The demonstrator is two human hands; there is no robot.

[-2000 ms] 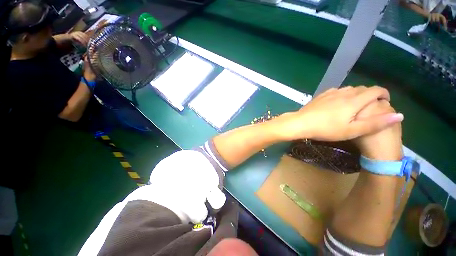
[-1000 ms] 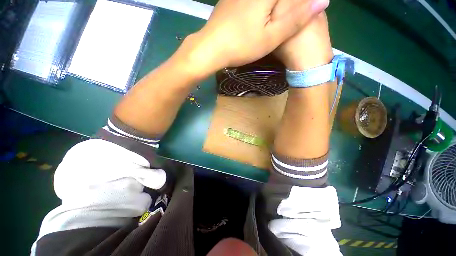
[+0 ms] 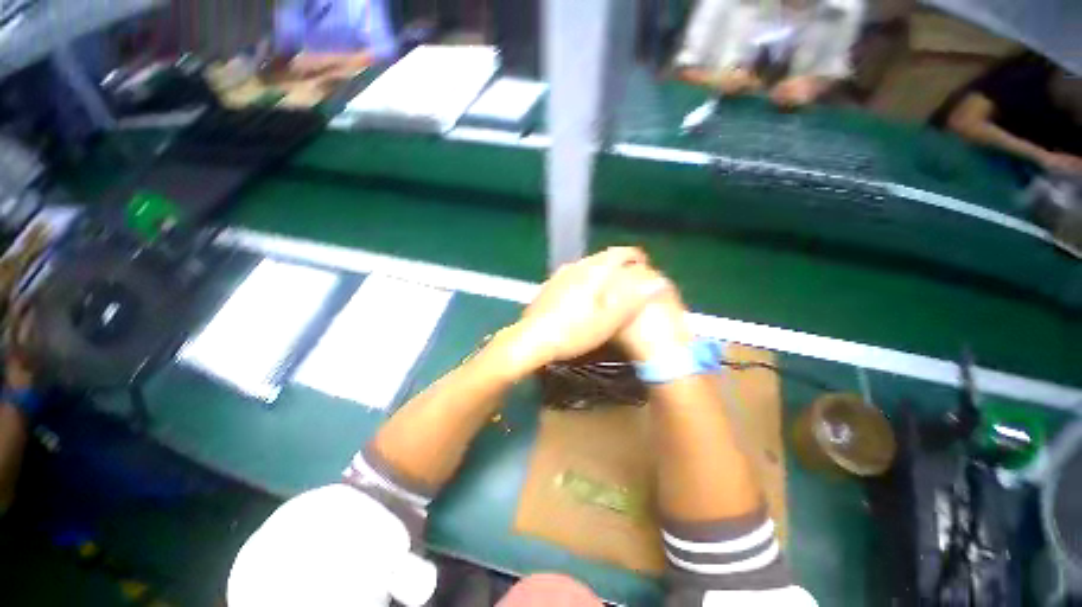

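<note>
My left hand (image 3: 581,306) and my right hand (image 3: 651,323) are clasped together above the black fan (image 3: 591,385), the left laid over the right. No held thing shows; the right fingers are mostly hidden. A light blue strap (image 3: 680,360) is around my right wrist. The fan stands at the back of the tan cardboard (image 3: 726,445), partly covered by my hands. A narrow yellow-green board strip (image 3: 592,489) lies flat on the cardboard between my forearms. The view is blurred.
Two white rectangles (image 3: 374,340) lie at left, beside a black round fan (image 3: 101,314). A grey post (image 3: 571,154) rises behind my hands. A brown round tub (image 3: 845,434), dark soldering gear (image 3: 955,522) and a green reel (image 3: 1011,436) stand at right. People sit across the line.
The view has tilted up, showing the far bench, people and post again. My hands stay clasped over the fan. The board strip has stayed on the cardboard.
</note>
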